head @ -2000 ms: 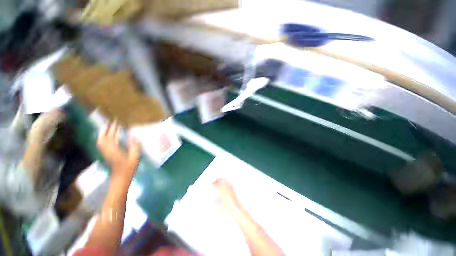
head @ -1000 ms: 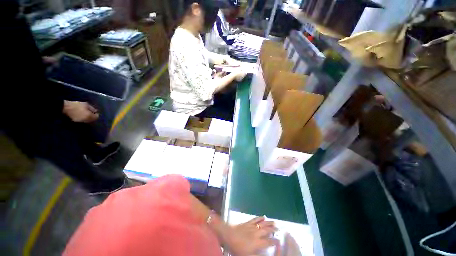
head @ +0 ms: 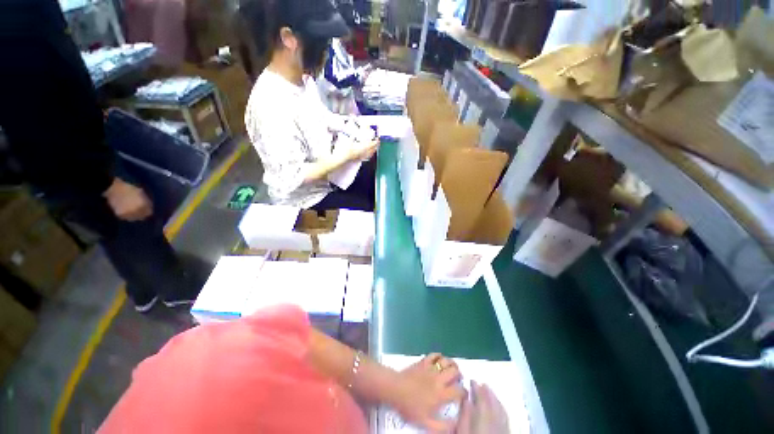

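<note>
White printed sheets (head: pixel 507 388) lie on the green bench at the bottom centre. My left hand (head: pixel 433 392), with a ring and bracelet, rests on them, its fingers bent over a small whitish patch I cannot make out. My right hand (head: pixel 482 413) is beside it, partly cut off by the bottom edge; its fingers touch or nearly touch the left ones. Whether either hand grips a sheet is not clear. Open white retail boxes (head: pixel 459 264) with raised brown flaps stand in a row beyond the sheets.
Closed white boxes (head: pixel 299 286) are packed at the left of the bench. A co-worker (head: pixel 284 136) sits ahead; another person (head: pixel 64 127) stands at left. The green conveyor (head: pixel 586 339) runs at right, with an open box (head: pixel 556 245) on it, below a shelf holding brown packaging (head: pixel 679 114).
The view swung from the conveyor and sheets towards the row of boxes, then shifted slightly. My left hand stays on the sheets, its fingers now more bent. The standing person's hand has lowered slightly.
</note>
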